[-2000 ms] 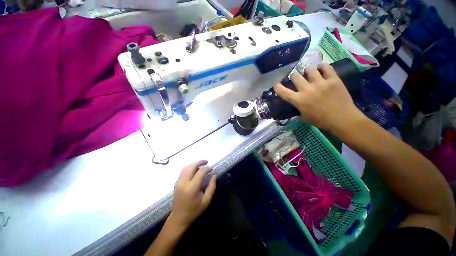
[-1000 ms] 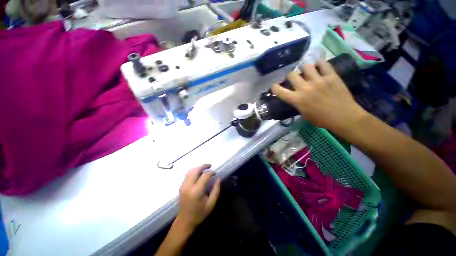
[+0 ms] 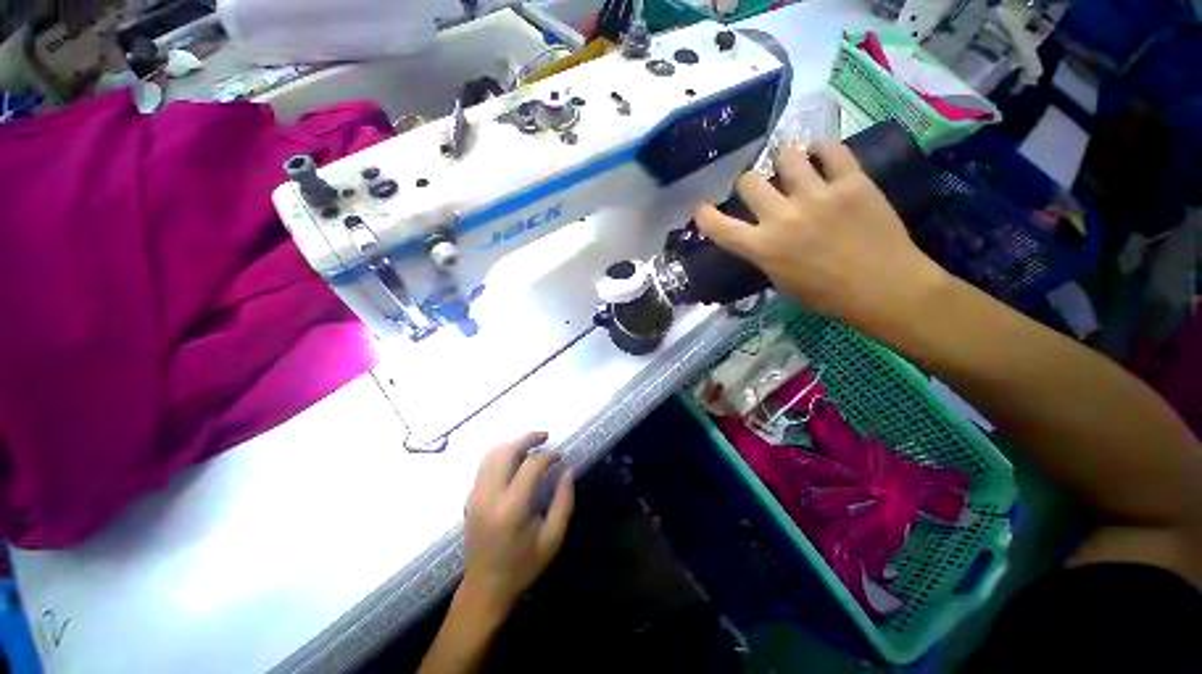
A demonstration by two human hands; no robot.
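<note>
My right hand [image 3: 830, 244] is closed round a black vacuum flask [image 3: 896, 171], tilted with its metal mouth down to the left. The mouth is against a small dark cup with a white top piece [image 3: 639, 316], standing on the table near its front edge. Whether liquid flows cannot be seen. My left hand [image 3: 518, 514] rests at the table's front edge, fingers loosely curled and apart, with nothing visible in it. The white sewing machine [image 3: 527, 171] stands behind the cup, its needle area lit. Magenta fabric [image 3: 171, 303] lies in a pile left of the needle.
A green basket [image 3: 969, 448] below the table's right edge holds magenta pieces and white cord. A smaller green basket [image 3: 910, 125] is behind the flask. The table's worn front edge [image 3: 606, 428] runs diagonally. A white container [image 3: 330, 26] lies behind the machine.
The camera view has shifted slightly. The flask stays tilted at the cup in my right hand, and my left hand stays at the table edge.
</note>
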